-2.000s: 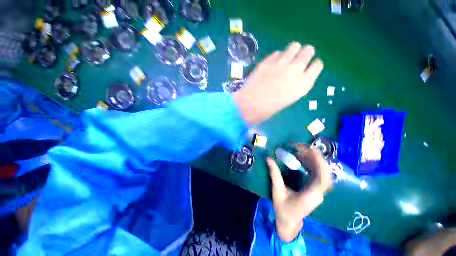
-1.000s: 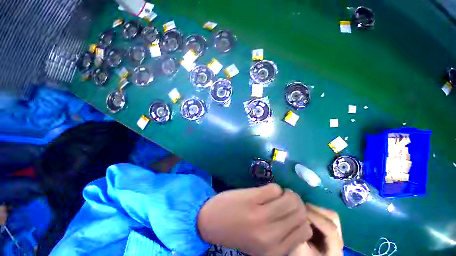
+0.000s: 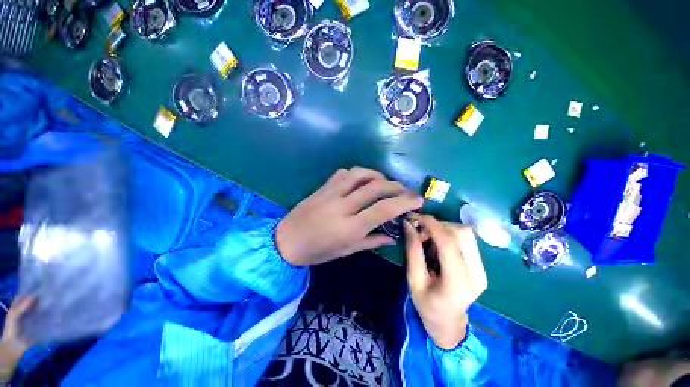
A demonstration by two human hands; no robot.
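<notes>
A black round housing (image 3: 393, 227) sits at the bench's near edge, mostly hidden under my fingers. My left hand (image 3: 344, 215) lies over its left side, with thumb and fingers around it. My right hand (image 3: 446, 268) is at its right side, with thumb and index finger pinched together on or just over it; whether a small tool is between them is too small to tell. A battery with a yellow end (image 3: 436, 190) lies just beyond the housing. A white squeeze bottle (image 3: 486, 226) lies to the right of my right hand.
Several housings (image 3: 267, 92) with batteries (image 3: 470, 119) are spread over the green bench (image 3: 333, 143). A blue bin (image 3: 625, 210) with cream pieces stands right, beside two housings. A white cord loop (image 3: 570, 326) lies near the edge. At left, a person's hand (image 3: 17, 329) holds a clear tray (image 3: 76, 246).
The view has shifted closer. My left hand has moved back from over the bench to the near housing, and my right hand has come to it too. The clear tray has appeared at left.
</notes>
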